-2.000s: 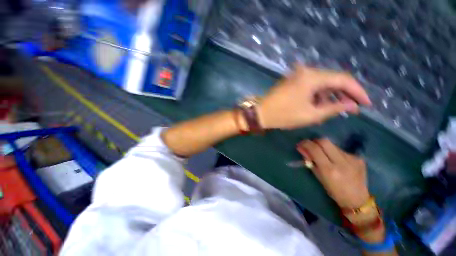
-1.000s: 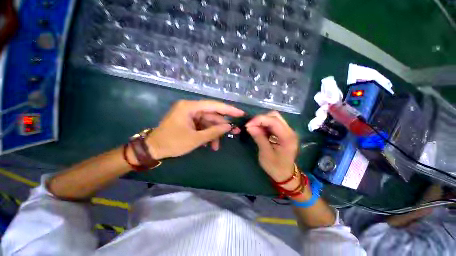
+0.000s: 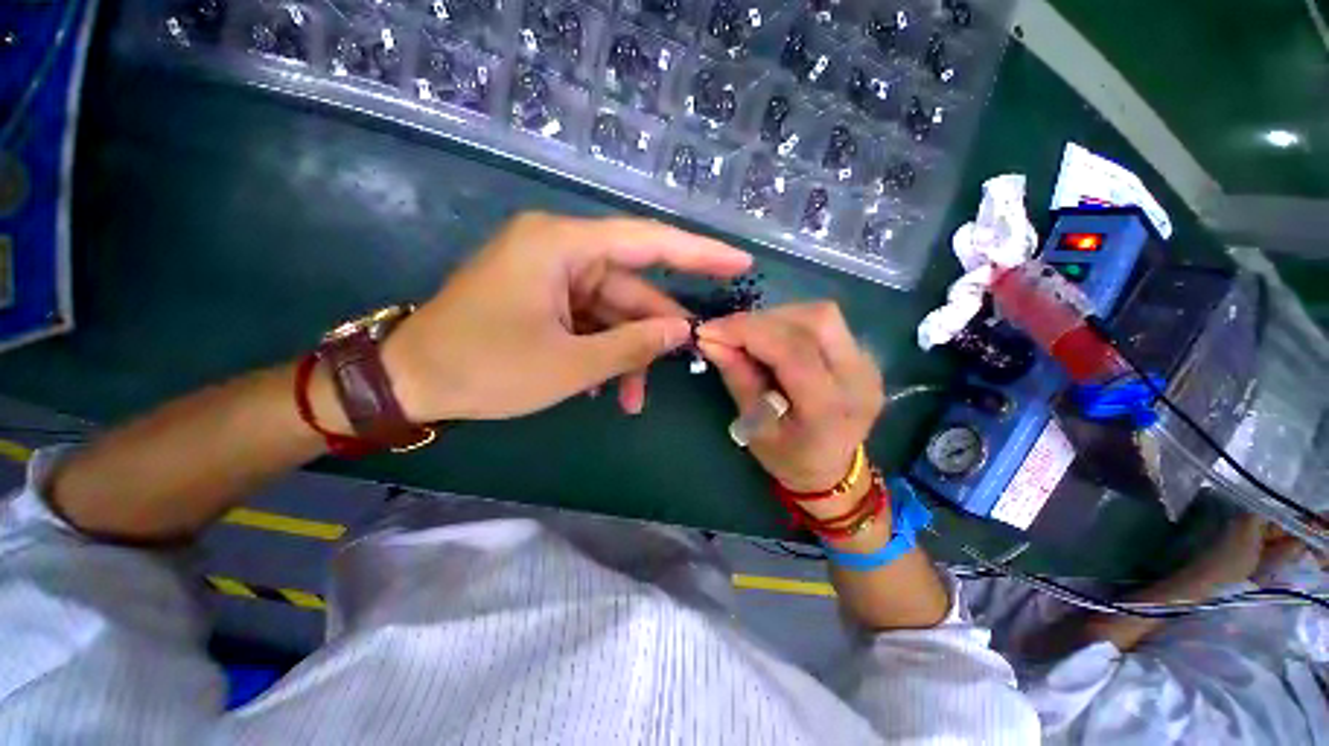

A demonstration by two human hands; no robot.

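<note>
My left hand point(image 3: 525, 321), with a watch, pinches a small dark component point(image 3: 697, 350) with a white square tag between thumb and finger. My right hand point(image 3: 802, 382), with a ring and bracelets, meets it there, fingertips touching the component. Tweezers seem to lie in my right palm, where a pale band point(image 3: 759, 418) shows; their tips are hidden. A pile of tiny black parts point(image 3: 741, 296) lies on the green bench just behind my fingertips. The clear blister tray point(image 3: 583, 139) holds rows of similar components beyond my hands.
At right stands the blue glue dispenser point(image 3: 1006, 437) with a gauge, and a red-barrelled syringe point(image 3: 1061, 324) beside crumpled tissue point(image 3: 997, 233). Black tubes run from it. Another person's arm point(image 3: 1217, 583) is at lower right. A blue machine's edge point(image 3: 37, 190) is at far left.
The view has turned and steadied since the earlier frames. My hands, apart two seconds ago, now meet at the component. The black pile shows more clearly behind them.
</note>
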